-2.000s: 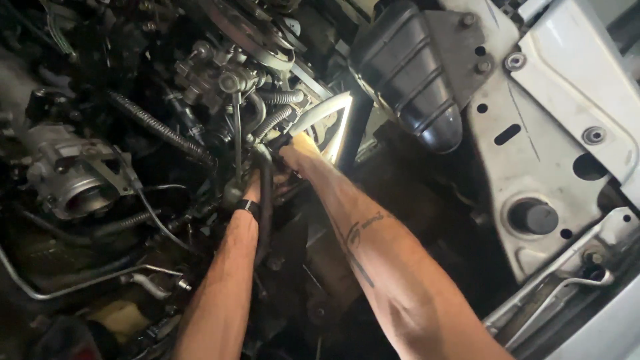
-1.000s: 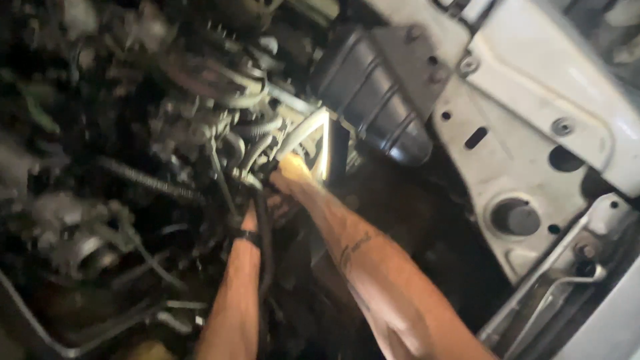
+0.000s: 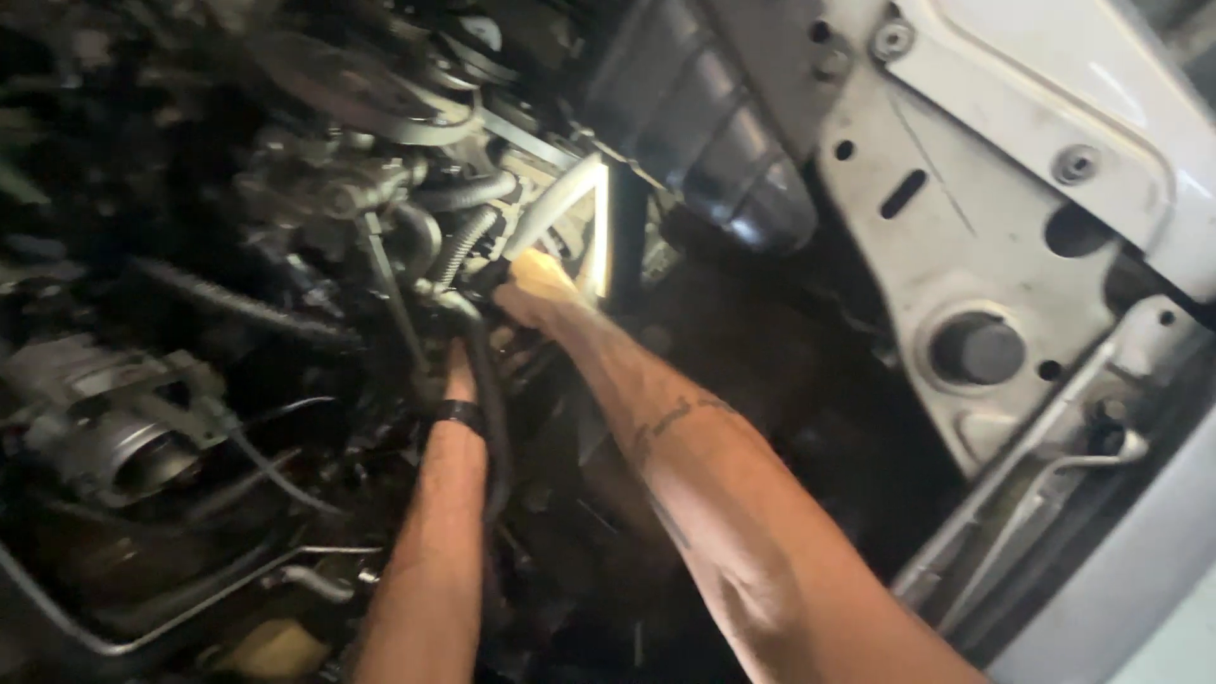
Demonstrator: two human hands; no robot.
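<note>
Both my arms reach down into a car's engine bay. My right hand (image 3: 540, 293), curled and brightly lit, is beside a lit work lamp (image 3: 601, 228) and close to a corrugated hose (image 3: 467, 249); what its fingers touch is hidden. Lower and to the left, my left hand (image 3: 460, 369) passes behind a black rubber hose (image 3: 489, 408), with a dark band (image 3: 460, 412) on the wrist. Its fingers are mostly hidden among the engine parts, and whether it holds anything does not show.
A ribbed black plastic housing (image 3: 703, 123) stands above and right of my hands. Further right is the pale metal body panel (image 3: 874, 237) with holes and bolts. A metal throttle body (image 3: 142, 446) and a bent metal pipe (image 3: 119, 650) lie at the left.
Both arms remain reached in at about the same place among the engine parts. The view has shifted slightly.
</note>
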